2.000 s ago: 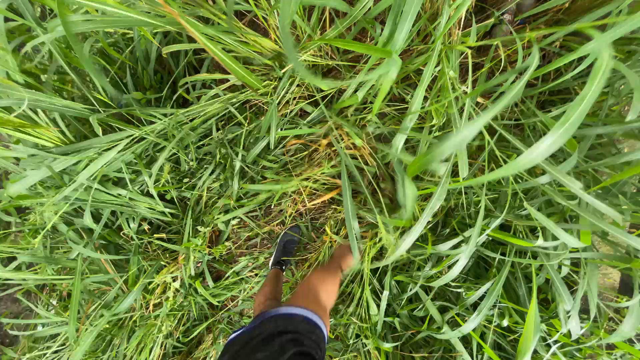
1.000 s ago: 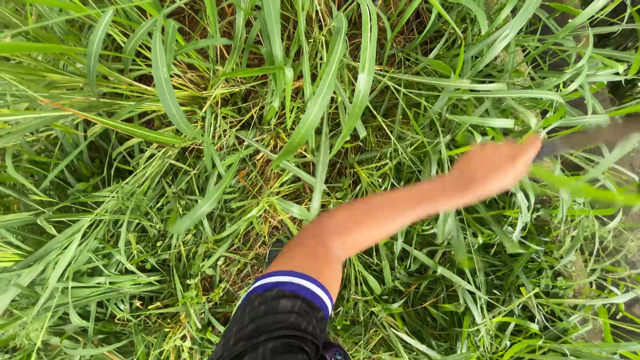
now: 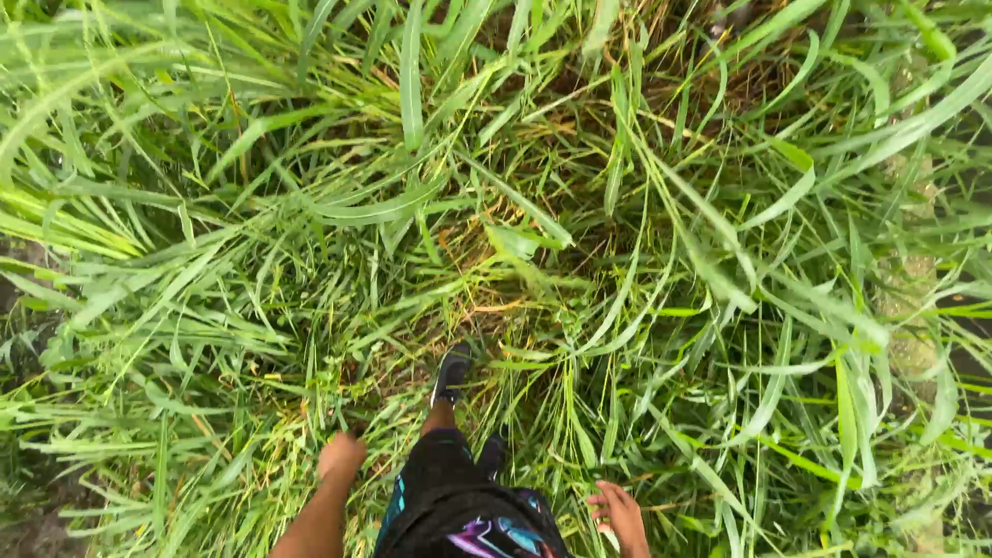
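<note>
At the lower left, my left hand (image 3: 341,457) is curled into a fist above the grass. A small dark shape shows at its far edge; blur and the angle hide whether it grips something. My right hand (image 3: 618,515) is low and right of my shorts, its fingers loosely apart over green blades, with a small pale patch beside the palm. Tall grass (image 3: 411,93) surrounds both hands. No blade of a tool can be made out.
My dark shoe (image 3: 452,372) stands on flattened grass and dry stalks (image 3: 496,306); the other shoe (image 3: 492,453) is partly hidden. A pale, narrow strip (image 3: 911,341) runs along the right side behind leaves. Dark ground (image 3: 58,519) shows at lower left.
One second ago an arm reached right across the grass, its hand holding a blurred, long dark tool. That reach has ended; both hands are now low beside my body. The view has shifted.
</note>
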